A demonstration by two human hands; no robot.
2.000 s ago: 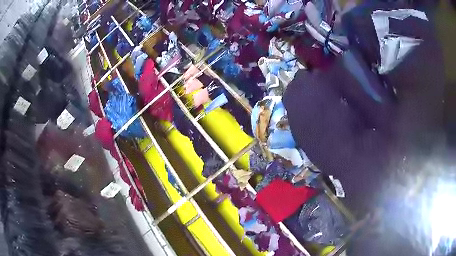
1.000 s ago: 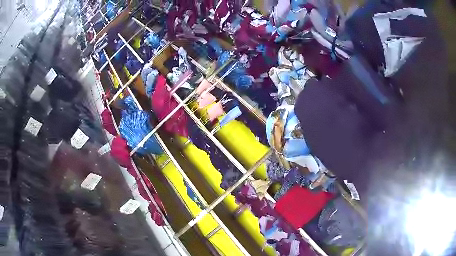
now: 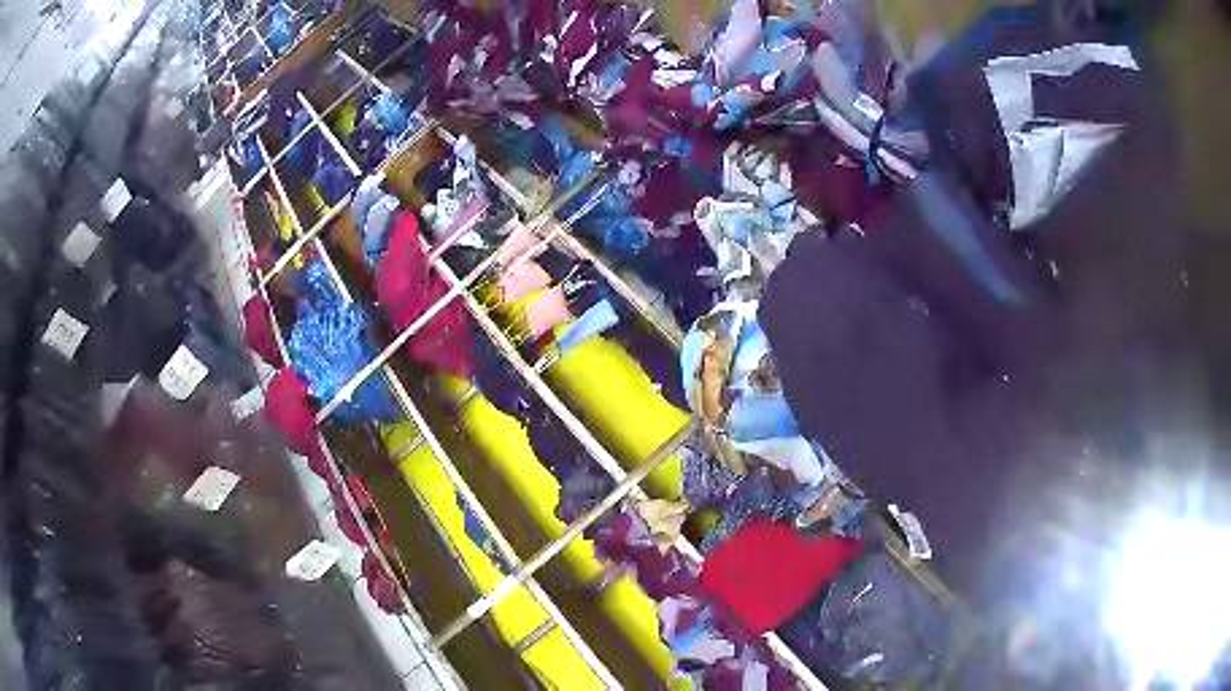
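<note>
Neither of my hands shows. Dark cloth (image 3: 81,446) lies along the table at the left, blurred in places, with several small white square stickers (image 3: 182,373) on it. Beside it runs the table's pale edge (image 3: 354,594). A rack of pale metal bars (image 3: 551,554) crosses the middle, with long yellow rolls or tubes (image 3: 614,392) behind the bars. Crimson cloth (image 3: 421,304) hangs over the bars, and a crinkled blue bundle (image 3: 331,351) is caught among them. Peach scraps (image 3: 533,290) lie on the bars.
A red cloth scrap (image 3: 776,574) lies near the rack's lower end. Maroon, blue and white offcuts (image 3: 648,81) are heaped beyond the rack. A large smooth dark navy shape (image 3: 891,365) fills the right, with white folded strips (image 3: 1053,155) above it. A bright glare is at lower right.
Since one second ago, the table, rack and scraps have shifted left in the view, undoing most of the earlier rightward shift. No thing has visibly been moved by a hand.
</note>
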